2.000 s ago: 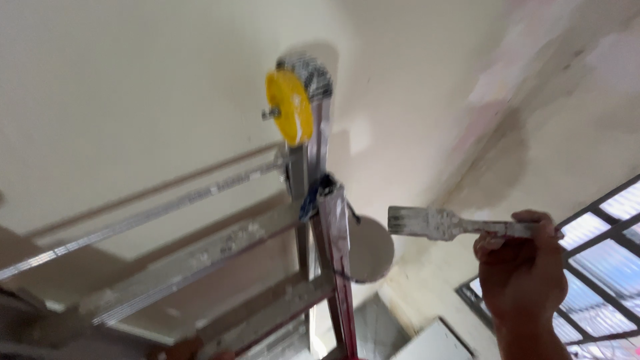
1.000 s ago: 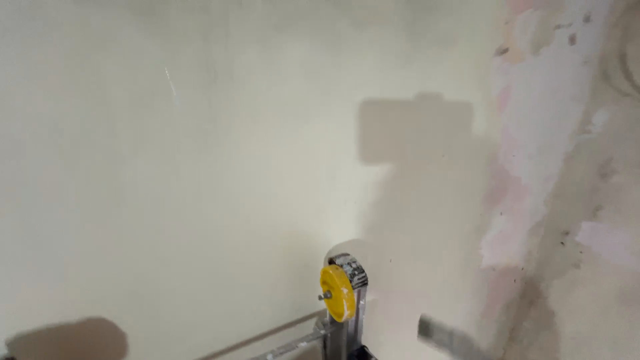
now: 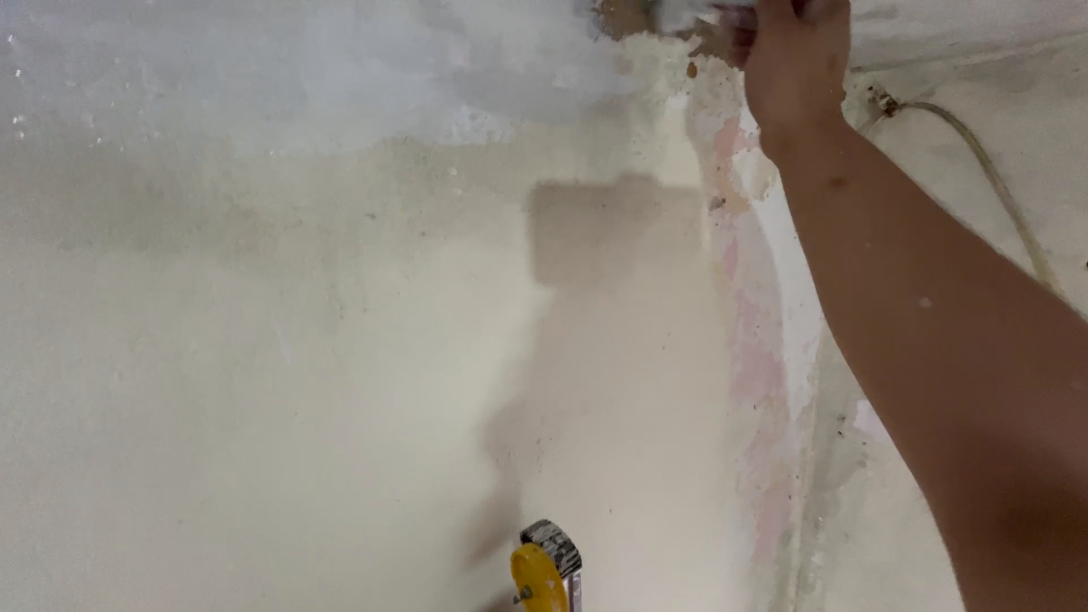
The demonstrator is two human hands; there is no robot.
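Note:
My right hand (image 3: 799, 59) is raised to the top edge of the view, at the upper part of the plastered wall (image 3: 340, 340). Its fingers are bent around a tool that is blurred and partly cut off by the frame; in the earlier view this hand held a paintbrush coated in paint. Beside the fingers lies a brown, rough patch (image 3: 627, 17) where the wall's surface is broken. Flaking pink and white paint (image 3: 756, 340) runs down below the hand. My left hand is out of view.
At the bottom, the ladder's top shows a yellow wheel (image 3: 537, 580) and a worn dark end piece (image 3: 552, 544), close to the wall. A pale cable (image 3: 1003, 183) hangs from a fitting (image 3: 884, 100) at the upper right, behind my forearm. Shadows fall across the wall.
The view has swung up from the ladder to the upper wall. My right hand, with the brush beside the ladder two seconds ago, is now raised at the wall.

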